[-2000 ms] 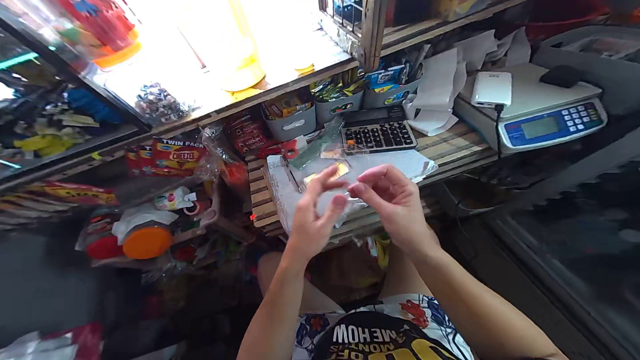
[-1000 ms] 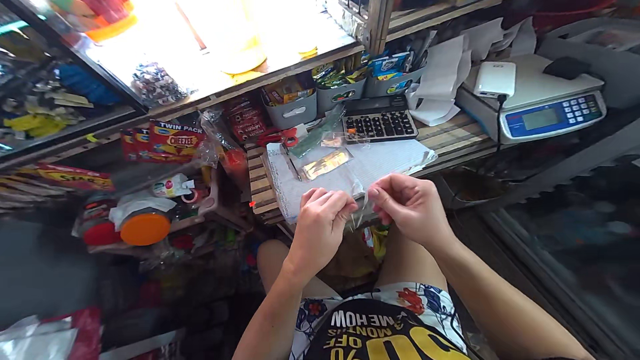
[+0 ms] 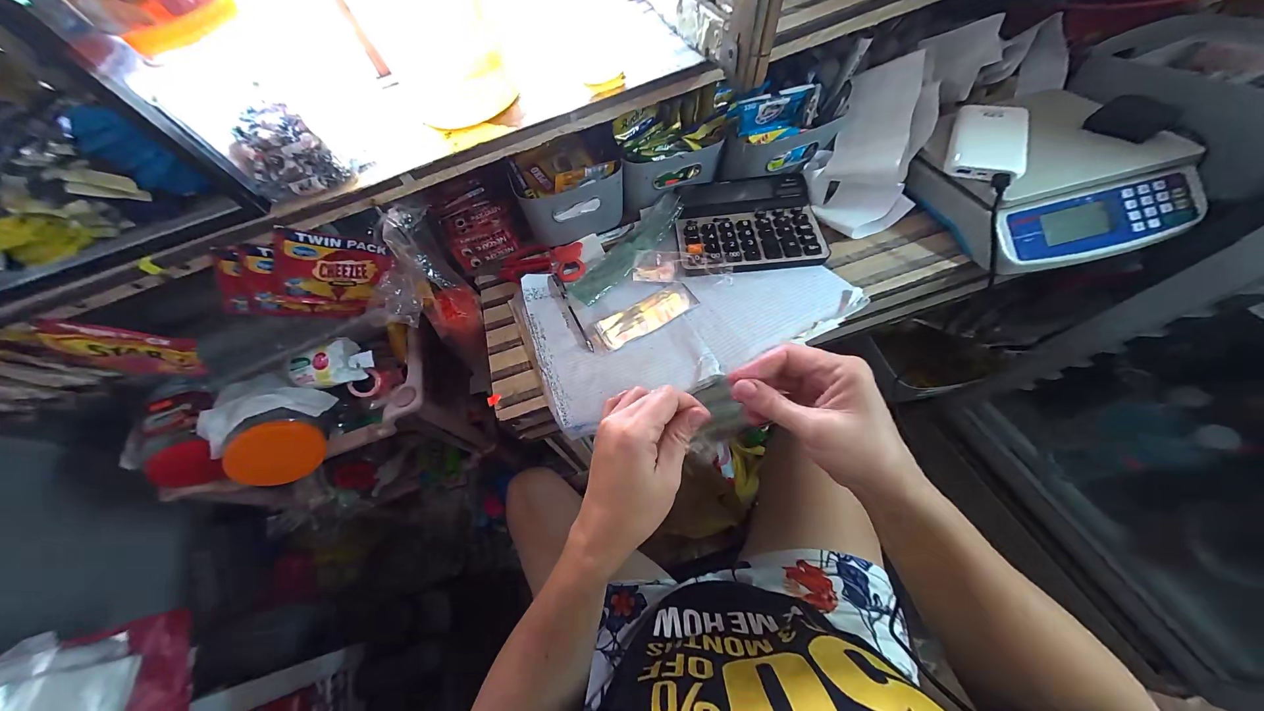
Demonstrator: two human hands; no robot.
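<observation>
Between my two hands is a small clear plastic bag (image 3: 723,407), blurred and see-through. My left hand (image 3: 647,439) pinches its left side, and my right hand (image 3: 815,410) pinches its upper right side between thumb and forefinger. Just beyond them lies an open ruled notebook (image 3: 632,370) on the slatted wooden counter. On its pages rest a shiny gold-coloured packet (image 3: 647,316), a pen (image 3: 576,314) and a greenish clear plastic bag (image 3: 627,259). A black calculator (image 3: 755,232) stands at the notebook's far edge, with red-handled scissors (image 3: 553,262) to its left.
Grey baskets (image 3: 573,212) of sachets line the back of the counter. At the right are paper sheets (image 3: 879,128) and a digital scale (image 3: 1096,212) bearing a white power bank (image 3: 987,141). To the left, an orange-lidded jar (image 3: 275,451) stands low, below hanging snack packs (image 3: 331,269). A wooden shelf edge (image 3: 395,193) crosses above.
My hands were empty-looking above the notebook two seconds ago; they have come down nearer my lap, with clear plastic visible between them. The gold-coloured packet lies where it was.
</observation>
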